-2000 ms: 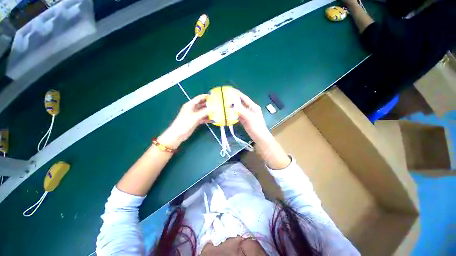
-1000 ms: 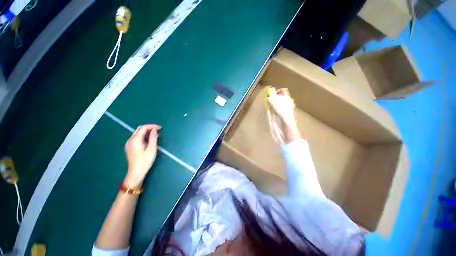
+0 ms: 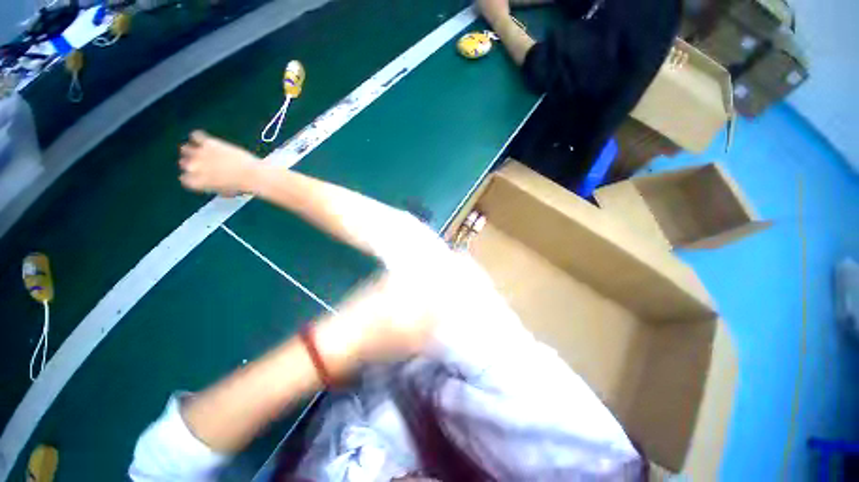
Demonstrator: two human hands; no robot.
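Observation:
My right hand (image 3: pixel 218 168) is over the white rail and the far green lane, with nothing visible in it. My left hand (image 3: pixel 391 320), with a red bracelet at the wrist, is blurred and bright against my right sleeve; its fingers cannot be made out. One yellow unit (image 3: pixel 294 79) with a white strap lies on the far lane, beyond my right hand. Another yellow unit (image 3: pixel 38 275) lies at the left, and part of one (image 3: pixel 42 463) shows at the lower left. A small unit (image 3: pixel 472 224) lies in the near corner of the open carton (image 3: pixel 575 247).
The scuffed white rail (image 3: pixel 132 277) curves along the green surface (image 3: pixel 396 155). A person in black (image 3: pixel 603 56) stands at the upper right, a hand near a yellow unit (image 3: pixel 475 44). Smaller open cartons (image 3: pixel 697 202) stand on the blue floor beyond the large one.
My right hand has left the carton and reached across to the far lane; a unit now lies in the carton. My left hand has moved right, towards my body. The view has shifted.

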